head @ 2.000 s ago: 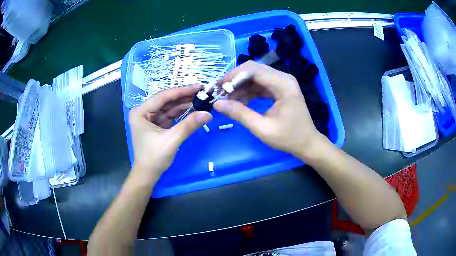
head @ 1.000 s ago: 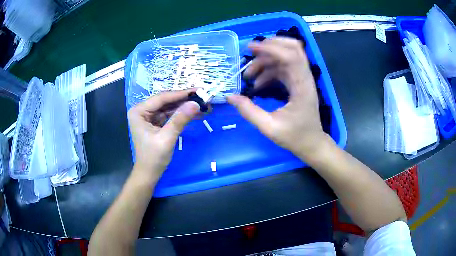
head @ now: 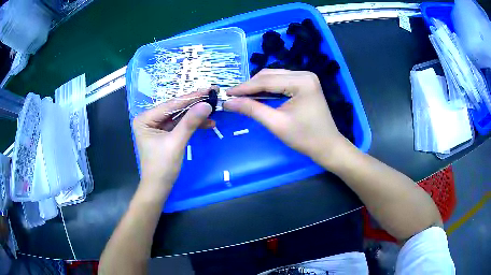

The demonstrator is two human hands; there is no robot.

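My left hand (head: 167,126) pinches a small black housing (head: 213,100) between thumb and fingers, with pale leads sticking out towards my palm. My right hand (head: 288,105) pinches a thin white wire lead (head: 267,98) close to the housing's right side; its far end passes by my palm. Whether the lead has entered the housing is hidden by the fingertips. Both hands are above the blue tray (head: 258,182). The clear parts box (head: 245,53) of white leads is behind my left hand. A pile of black housings (head: 307,45) lies in the tray's right part.
Several short white sleeves (head: 240,132) lie on the tray floor. Clear boxes with long white strips stand left (head: 51,150) and right (head: 439,115) of the tray. A small blue bin (head: 481,126) is far right. A pale rail (head: 371,12) edges the green belt (head: 107,40) behind.
My right hand has come from the blurred, open-fingered pose over the tray's right part back to my left hand, its thumb and finger now closed on a lead. My left hand keeps the housing.
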